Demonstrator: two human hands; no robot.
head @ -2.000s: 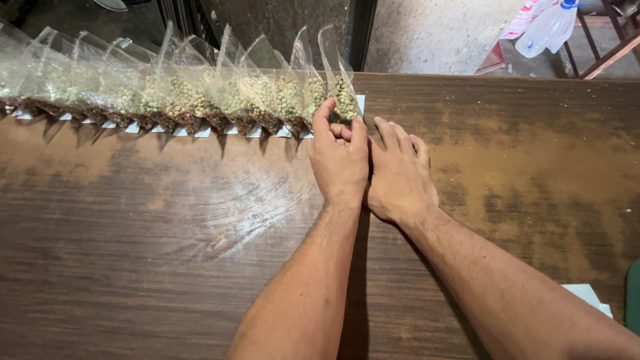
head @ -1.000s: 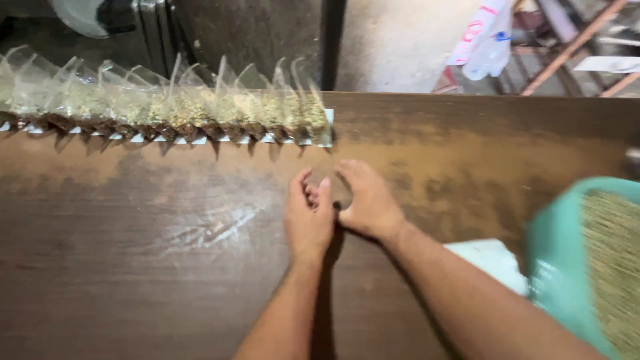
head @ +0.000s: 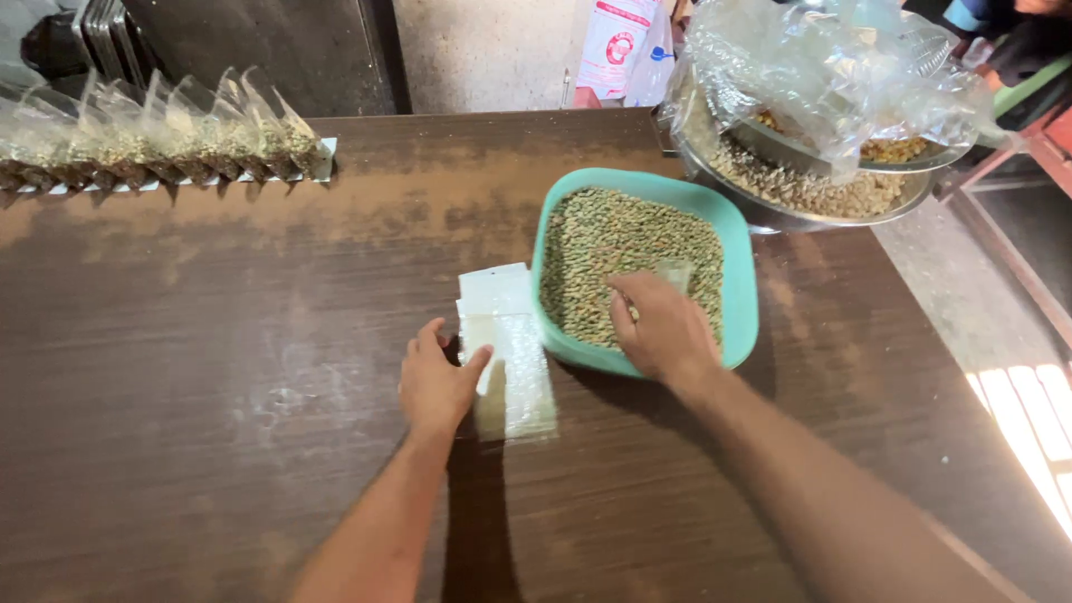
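A turquoise plastic tub [head: 741, 276] of greenish dried seeds or pulses [head: 641, 222] stands right of the middle. Over its front part is my right hand [head: 670, 327], with bent fingers at the seeds; a small clear scoop or cup [head: 674, 274] shows beside them, and whether the fingers grip it cannot be made out. My left hand [head: 440, 373] has thumb and fingers apart at the left edge of a stack of clear plastic bags with white cards [head: 523, 368], which lies left of the tub. Filled clear bags [head: 285, 142] stand in a row at the back left.
Large metal bowls [head: 888, 219] at the back right hold pale and yellowish grains or pulses, partly under crumpled clear plastic [head: 837, 75]. The wooden table [head: 251, 469] ends at a slanting right edge. Behind it hangs a printed white bag [head: 618, 50].
Two seconds ago both hands were together at the end of the bag row. They have moved away and apart, the right one to the tub, the left one to the flat bags. The view has swung right.
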